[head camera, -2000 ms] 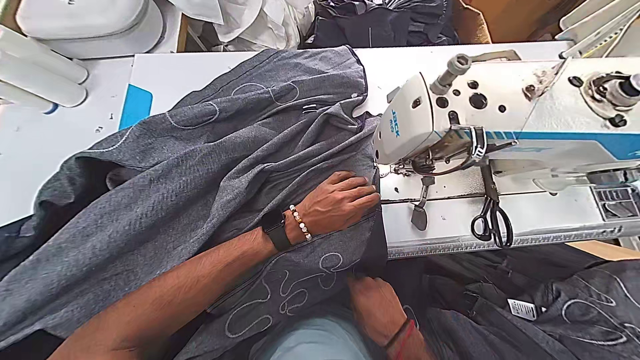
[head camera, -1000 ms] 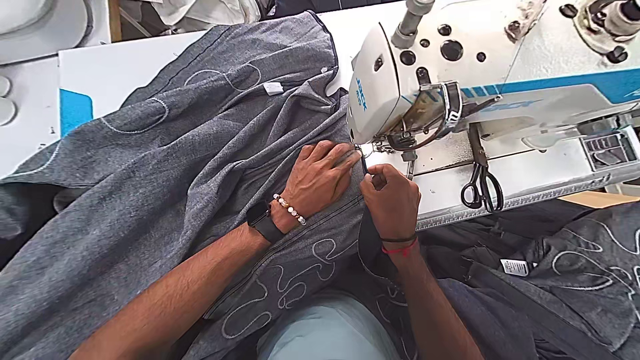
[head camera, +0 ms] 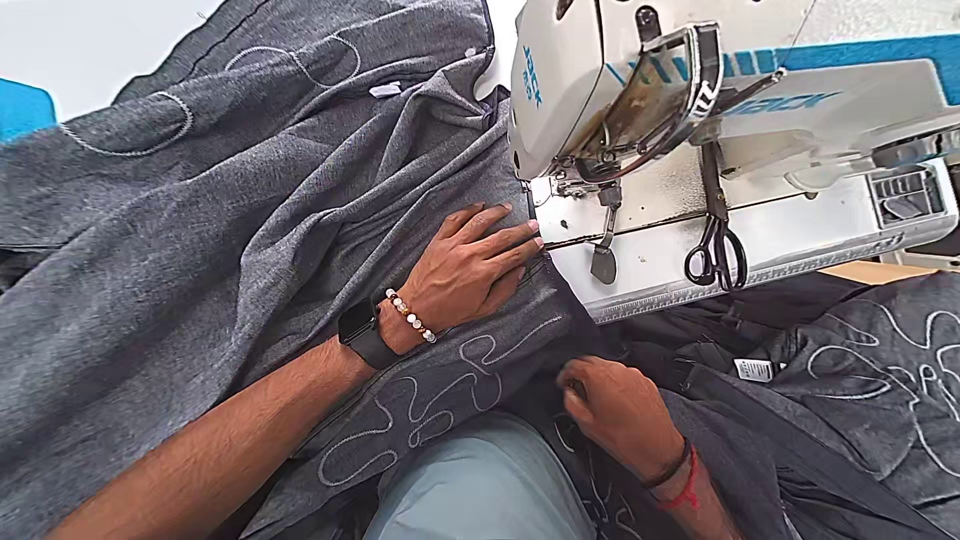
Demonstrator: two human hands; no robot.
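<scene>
Dark grey denim-like fabric [head camera: 315, 187] with white looped stitching spreads over the machine bed and down onto my lap. Its right edge lies at the presser foot area of a Jack industrial sewing machine [head camera: 637, 112]. My left hand [head camera: 469, 270] rests palm down on the fabric, fingers slightly apart, fingertips by that edge just below the needle area. Below the bed's front edge, my right hand [head camera: 619, 409] is curled at the fabric's dark edge; whether cloth is pinched in it cannot be told. The needle itself is hard to make out.
Black-handled scissors [head camera: 716, 255] hang in front of the machine arm. A metal lever with a flat pad [head camera: 604, 262] stands left of them. More stitched dark fabric [head camera: 862, 375] with a white label lies at the right. A small compartment tray [head camera: 904, 196] sits at the bed's right end.
My right hand was beside the needle area one second ago and has moved down toward my lap. My left hand stays flat on the fabric. The view has moved closer to the machine.
</scene>
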